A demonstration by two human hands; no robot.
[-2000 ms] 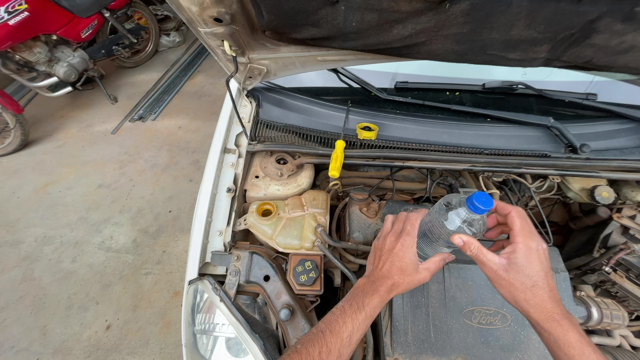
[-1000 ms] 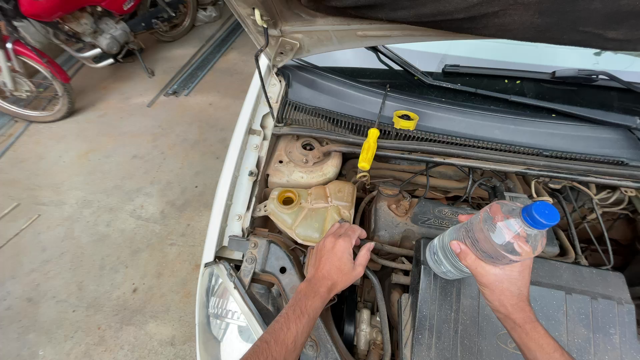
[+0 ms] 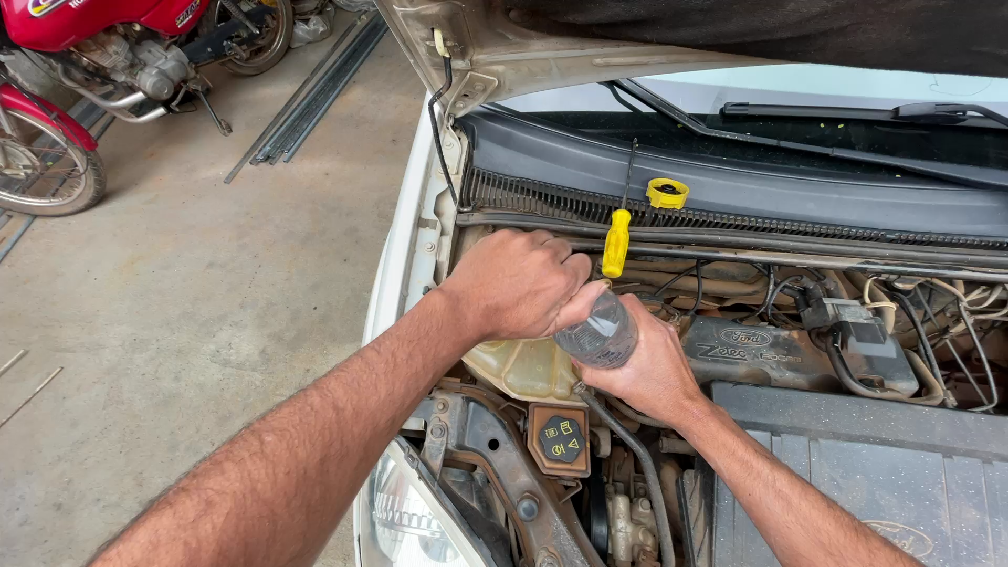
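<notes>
A clear plastic bottle [image 3: 597, 335] is tilted above the translucent coolant expansion tank [image 3: 524, 370], its base toward me. My right hand [image 3: 650, 366] grips the bottle's side. My left hand [image 3: 520, 283] is curled at the bottle's far end, over the tank's filler; it hides the bottle's neck and the filler opening, and whether the blue cap is on cannot be seen. A screwdriver with a yellow handle [image 3: 617, 244] leans on the cowl just beyond my hands. A yellow reservoir cap [image 3: 667, 193] lies on the cowl beside its shaft.
The raised hood [image 3: 598, 59] spans the top. A Ford engine cover [image 3: 866, 472] lies at the right, a capped fluid reservoir [image 3: 559, 441] below the tank, and the headlight [image 3: 409, 512] near the bottom. A red motorcycle [image 3: 118, 47] and metal bars [image 3: 315, 94] are on the floor at left.
The bottle has moved left, from over the engine to over the tank, and is now tipped. My left hand has moved up from the tank's lower edge to the bottle's far end.
</notes>
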